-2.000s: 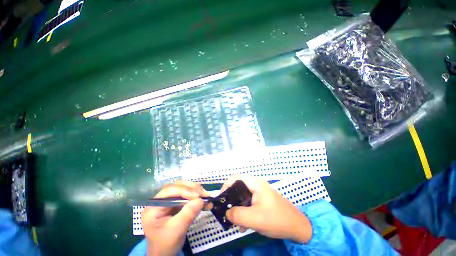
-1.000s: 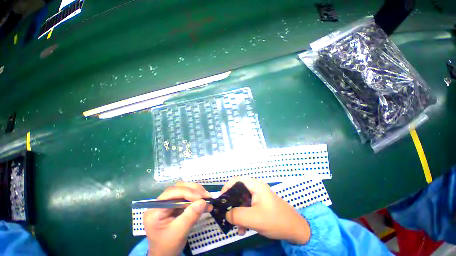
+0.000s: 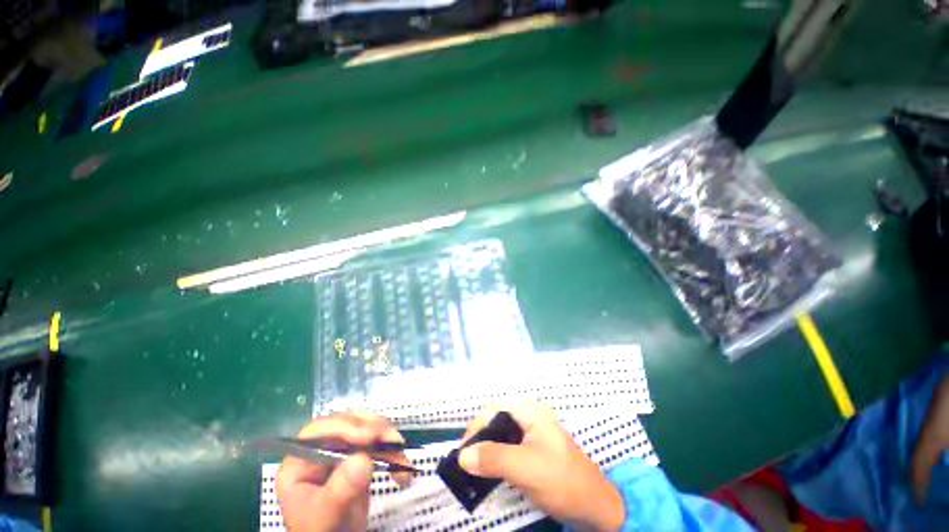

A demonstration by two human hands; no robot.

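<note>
My left hand [image 3: 328, 473] holds tweezers [image 3: 343, 454] like a pen. Their tips point right, a little short of the black plastic housing [image 3: 473, 480]. My right hand [image 3: 546, 468] grips the housing between thumb and fingers. White dot sheets [image 3: 598, 381] with rows of small dark dots overlap under and beyond my hands. A clear blister tray [image 3: 416, 312] lies beyond the sheets, with tiny gold-coloured parts [image 3: 375, 353] at its lower left. Part of the housing is hidden by my right thumb.
A bag of black parts [image 3: 718, 229] lies at right, with yellow tape [image 3: 827, 364] below it. Two white strips [image 3: 323, 253] lie beyond the tray. A black parts tray [image 3: 26, 426] is at far left. Another person's blue sleeve [image 3: 858, 457] and arm show at lower right. Dark trays stand across the line.
The view has shifted, showing more of the far side. The tweezer tips have moved away from the housing, which my right hand still holds. A black piece on the far surface has moved left past the bag.
</note>
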